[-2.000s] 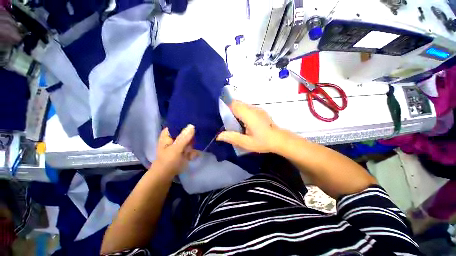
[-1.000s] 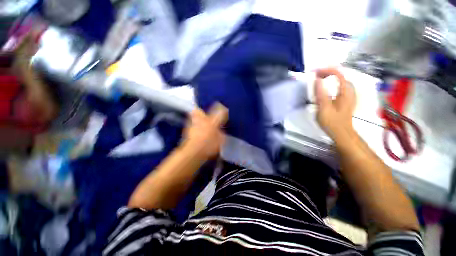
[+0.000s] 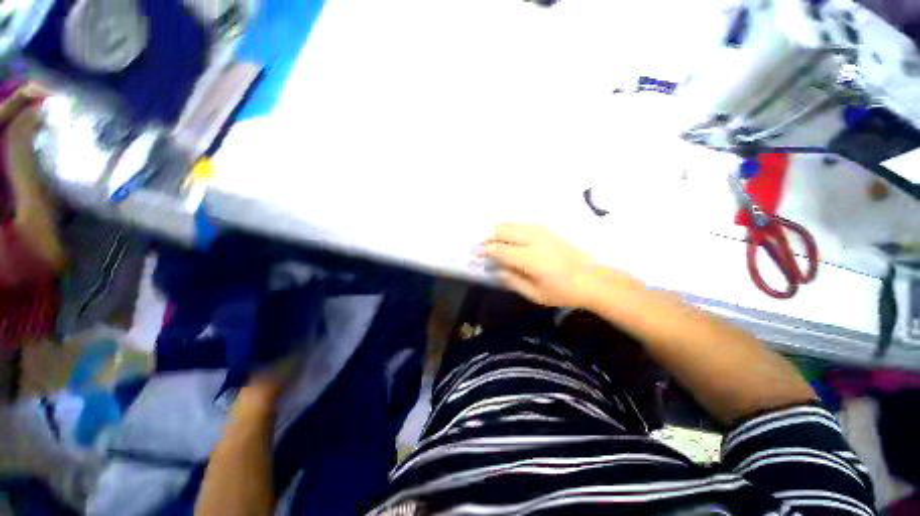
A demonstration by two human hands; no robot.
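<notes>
The navy and light grey-blue garment panels hang in a heap below the table's front edge, left of my lap. My left hand is down at this heap, blurred and partly hidden by dark fabric, so its grip cannot be told. My right hand lies on the front edge of the white table, its fingers slightly spread, with nothing seen in it. Scissors with red loop handles lie on the table to the right.
The white sewing machine stands at the upper right, with a red fabric scrap by the scissors. A small dark curved piece lies on the table. A second dark blue machine and another person's arm are at the left.
The garment panels have left the tabletop and are now below its edge at the left. My left hand has moved down with them. My right hand has come to the table edge. The view has swung left.
</notes>
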